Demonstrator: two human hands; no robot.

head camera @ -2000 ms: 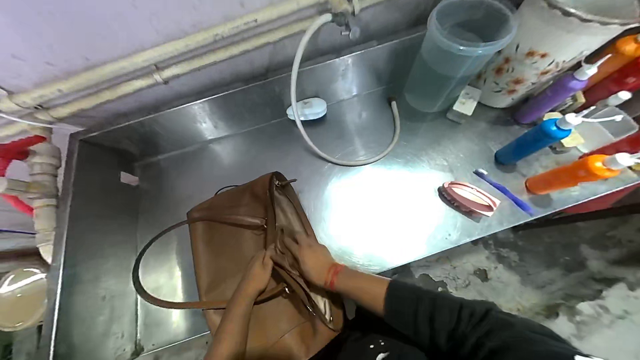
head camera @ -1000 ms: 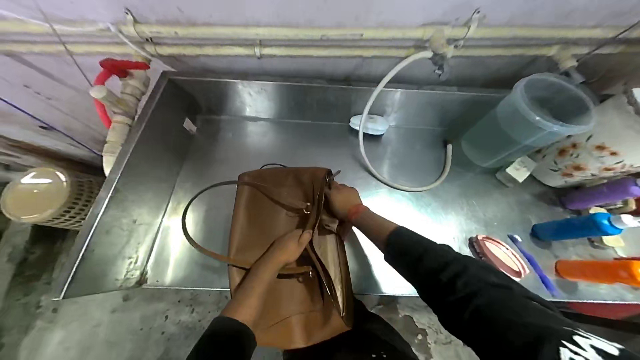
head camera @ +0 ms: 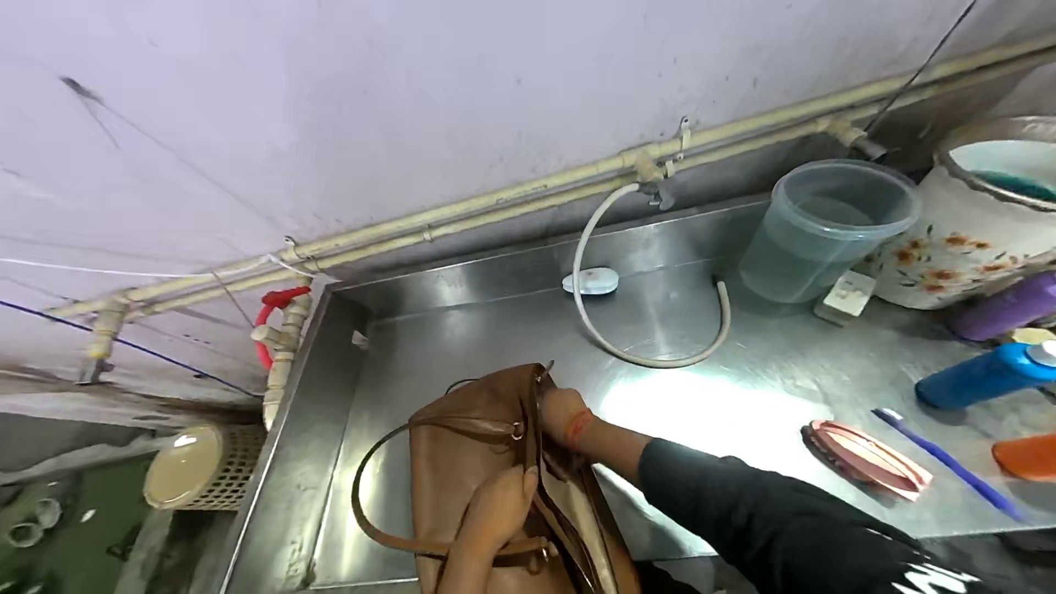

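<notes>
A brown leather handbag point(head camera: 462, 470) lies at the front of a stainless steel sink tray, its mouth facing right and its looped handle spread to the left. My left hand point(head camera: 497, 505) grips the bag's edge near the handle, thumb on the rim. Reaching into the upper end of the opening is my right hand point(head camera: 564, 411), a red thread round the wrist; its fingers are hidden inside, so what they touch cannot be seen. The bag's light lining point(head camera: 584, 528) shows along the opening.
Behind the bag are a white hose point(head camera: 582, 305) and a white soap-like object point(head camera: 591, 281). To the right stand a clear water bucket point(head camera: 804, 256), a flowered container point(head camera: 940, 256), a pink-backed brush point(head camera: 866, 458), a blue toothbrush point(head camera: 949, 462), and blue point(head camera: 986, 375), purple point(head camera: 1011, 305) and orange bottles point(head camera: 1027, 458).
My right hand has gone deeper into the bag's upper end; two seconds ago it was around the middle of the opening. My left hand stays at the bag's edge. The view has shifted.
</notes>
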